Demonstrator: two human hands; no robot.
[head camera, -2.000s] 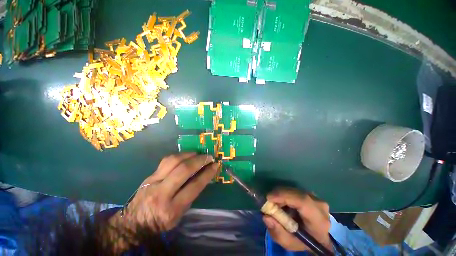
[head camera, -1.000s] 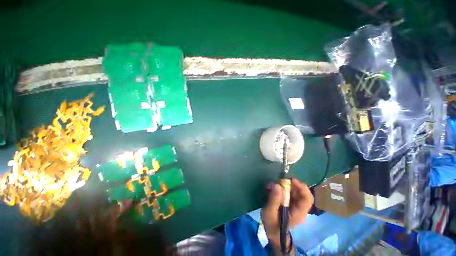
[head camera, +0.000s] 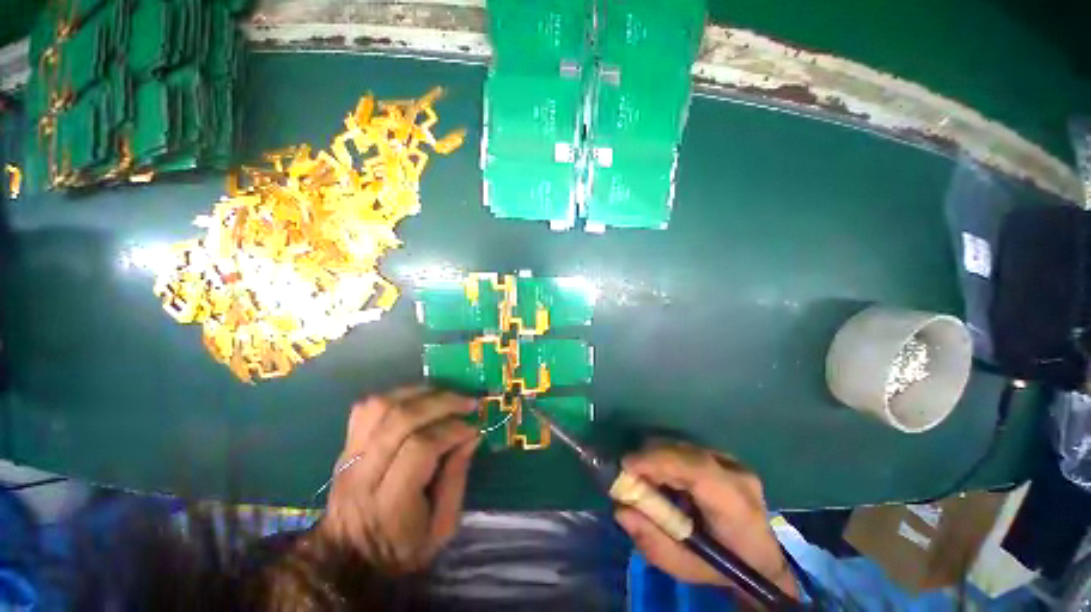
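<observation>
A green PCB panel (head camera: 558, 363) of two columns by three rows lies near my body, with orange flex circuits (head camera: 524, 317) along its centre seam. My left hand (head camera: 404, 469) is at the panel's lower left, its fingers pinching thin silvery solder wire (head camera: 497, 424) that reaches toward the bottom row and also shows past the wrist. My right hand (head camera: 706, 508) holds the soldering iron (head camera: 653, 505) by its tan collar. The iron's tip is at the seam of the bottom row; exact contact is too small to tell.
A loose orange flex circuit pile (head camera: 293, 245) lies at left. Plain green panels (head camera: 642, 114) are stacked at top centre, panels with orange bits (head camera: 138, 90) at upper left. A whitish cup (head camera: 855, 365) with silvery bits and a black box (head camera: 1038, 287) stand at right. A cardboard box (head camera: 897, 540) is below.
One second ago the iron's tip was in the cup; my right hand has brought it back to the panel. The view has swung back left. My left hand, blurred or hidden then, now shows clearly with the wire.
</observation>
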